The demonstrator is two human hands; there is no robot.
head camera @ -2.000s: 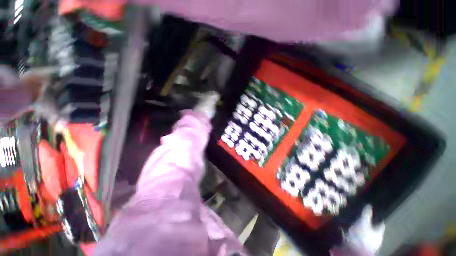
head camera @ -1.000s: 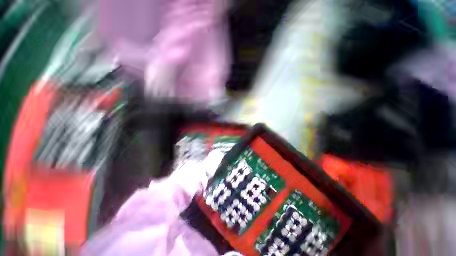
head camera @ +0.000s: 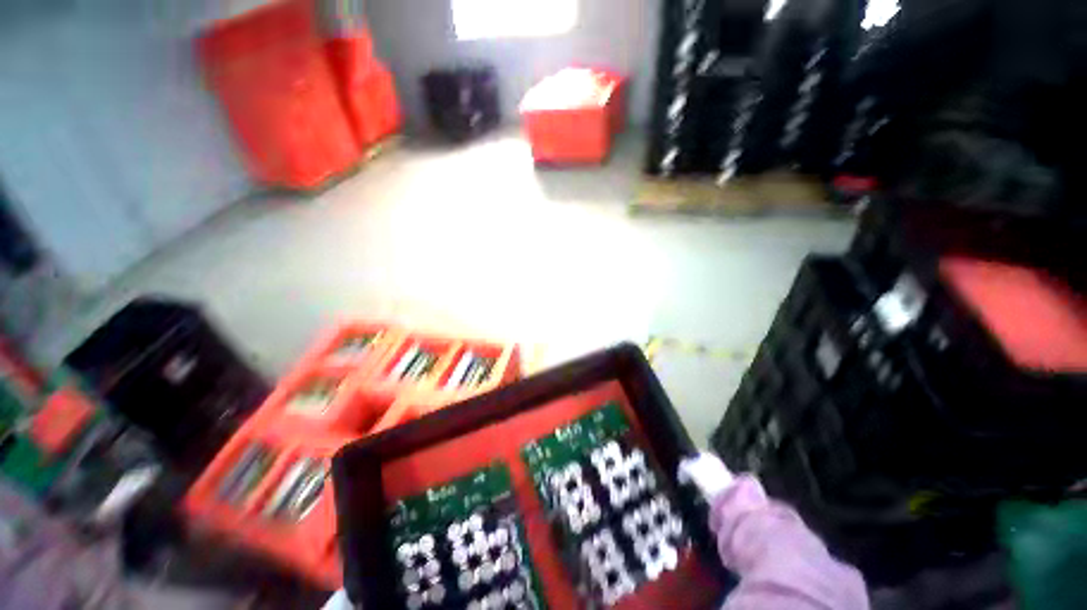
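A black tray (head camera: 477,419) with red lining is in front of me, tilted, its bottom edge cut off by the picture. Two green circuit boards with white-topped capacitors lie in it, a left board (head camera: 459,536) and a right board (head camera: 608,500). My right hand (head camera: 706,474), in a white glove, grips the tray's right wall. My left hand (head camera: 339,601) shows only as a small white patch at the tray's lower left edge, mostly out of the picture.
Red open frames (head camera: 298,417) holding small boards stand on the floor to the left, beside a black bin (head camera: 173,369). Stacked black crates (head camera: 811,381) stand close on the right. Further off are a red box (head camera: 572,117), tall red stacks (head camera: 280,95) and dark stacks on a pallet (head camera: 739,194).
The view has swung from the bench and a pink-sleeved coworker to open floor with red frames and black crates. The black tray has come along with its two boards.
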